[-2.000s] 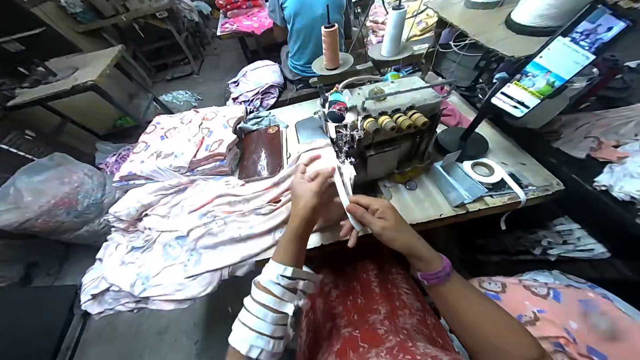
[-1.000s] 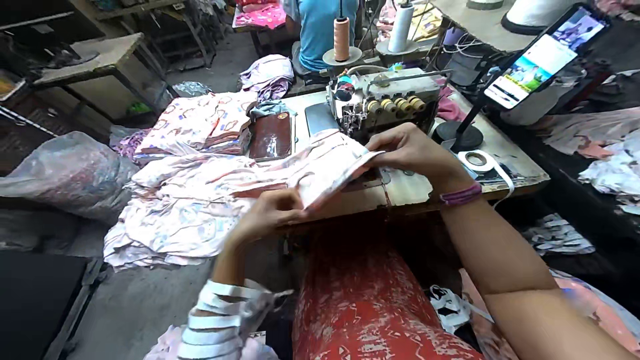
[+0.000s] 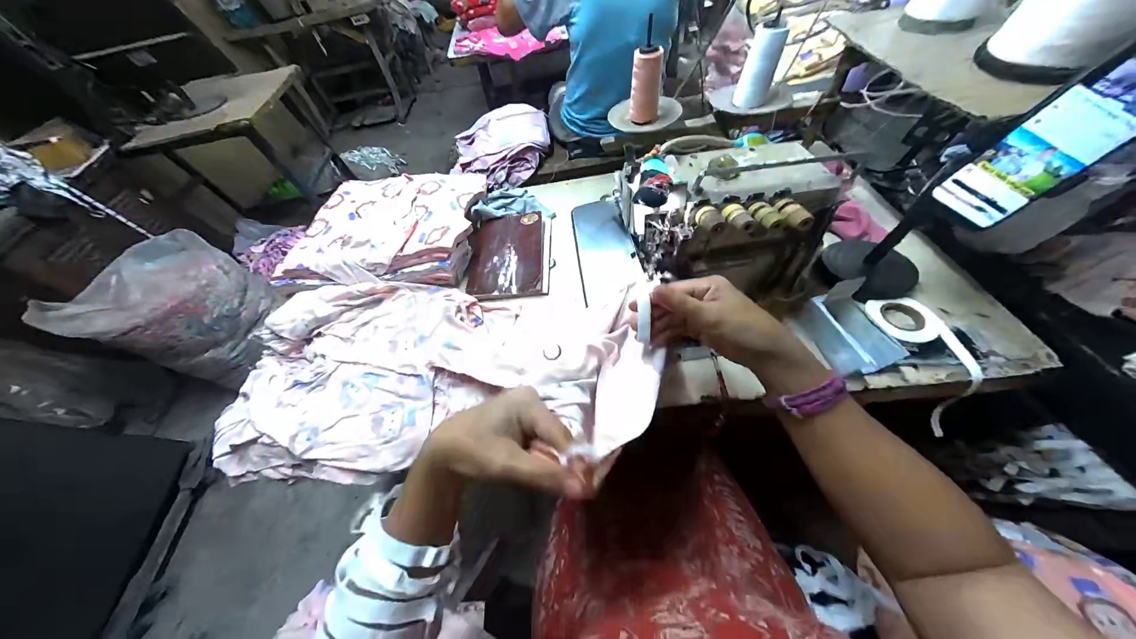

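Observation:
A pale pink printed fabric piece (image 3: 626, 390) is stretched between my two hands at the front edge of the sewing table. My left hand (image 3: 510, 444) pinches its lower end between thumb and fingers. At its upper end, my right hand (image 3: 710, 319) grips the fabric edge along with a white band (image 3: 644, 312), just in front of the overlock sewing machine (image 3: 737, 213). The piece seems to run into a heap of printed fabric (image 3: 355, 390) that hangs off the table's left side. Fingertips of the right hand are partly hidden.
Folded printed fabric (image 3: 390, 222) and a dark brown box (image 3: 508, 255) lie left of the machine. Right of it are a metal tray (image 3: 852, 333), a roll of white tape (image 3: 903, 319) and a phone (image 3: 1047, 146) on a stand. A person (image 3: 612, 62) sits beyond the thread cones.
The fabric, held up flat between both hands a second ago, now hangs at a slant. Two seconds ago the hands were close together by the machine's needle area, with a narrow white strip between them.

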